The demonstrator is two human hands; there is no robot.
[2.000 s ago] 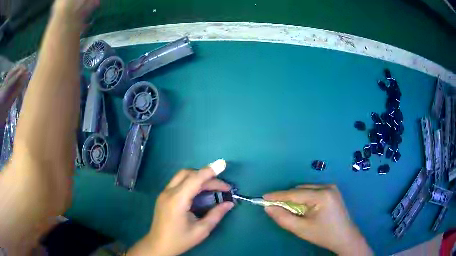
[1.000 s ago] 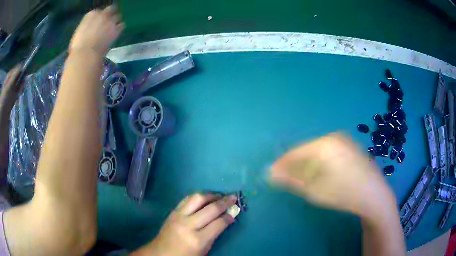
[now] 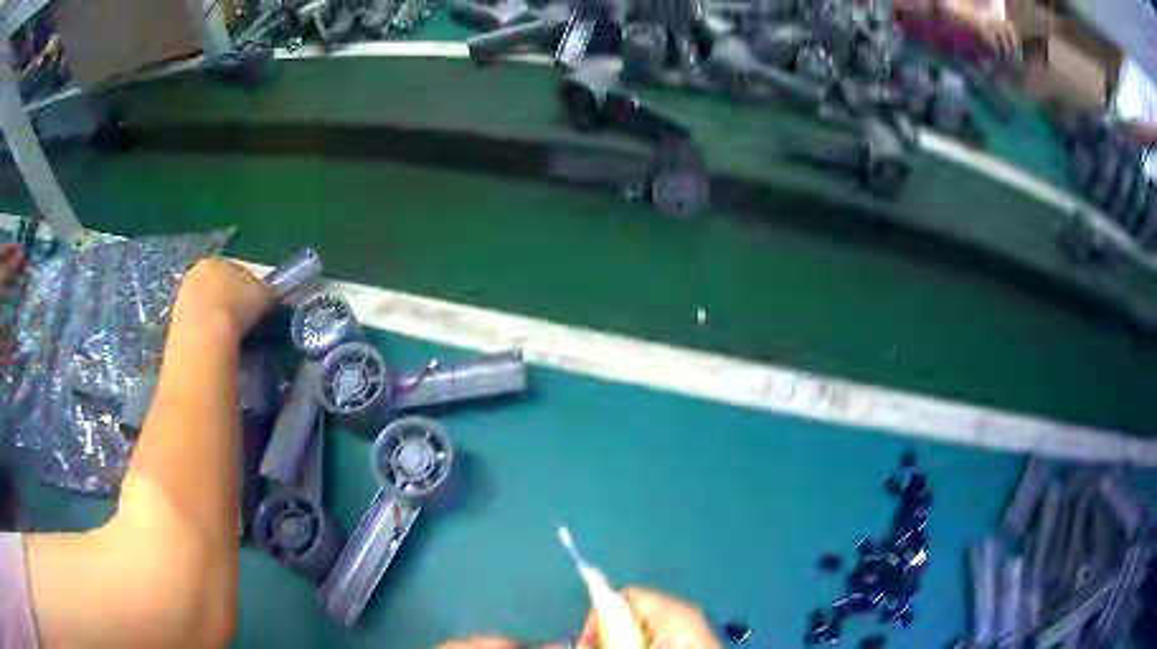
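Observation:
My right hand (image 3: 666, 619) is at the bottom edge, partly cut off, closed around the yellow handle of a screwdriver (image 3: 614, 614) whose thin shaft points up and left. Only a sliver of my left hand (image 3: 480, 643) shows at the bottom edge; what it holds is cut off. Several grey fan bodies (image 3: 412, 459) with round spoked heads and open handles lie at left on the blue-green mat. A loose pile of small black caps (image 3: 888, 564) lies at right.
Grey handle covers (image 3: 1059, 558) are piled far right. Another person's arm (image 3: 178, 444) reaches in at left over a clear plastic bag (image 3: 89, 380). A white rail (image 3: 761, 387) borders the green belt (image 3: 508, 241), which carries grey bodies (image 3: 679, 188). More parts lie beyond.
The view has tilted up, so the mat sits lower and the belt and far side show. The screwdriver now shows in my right hand, upright. The other person's hand is now at a grey handle.

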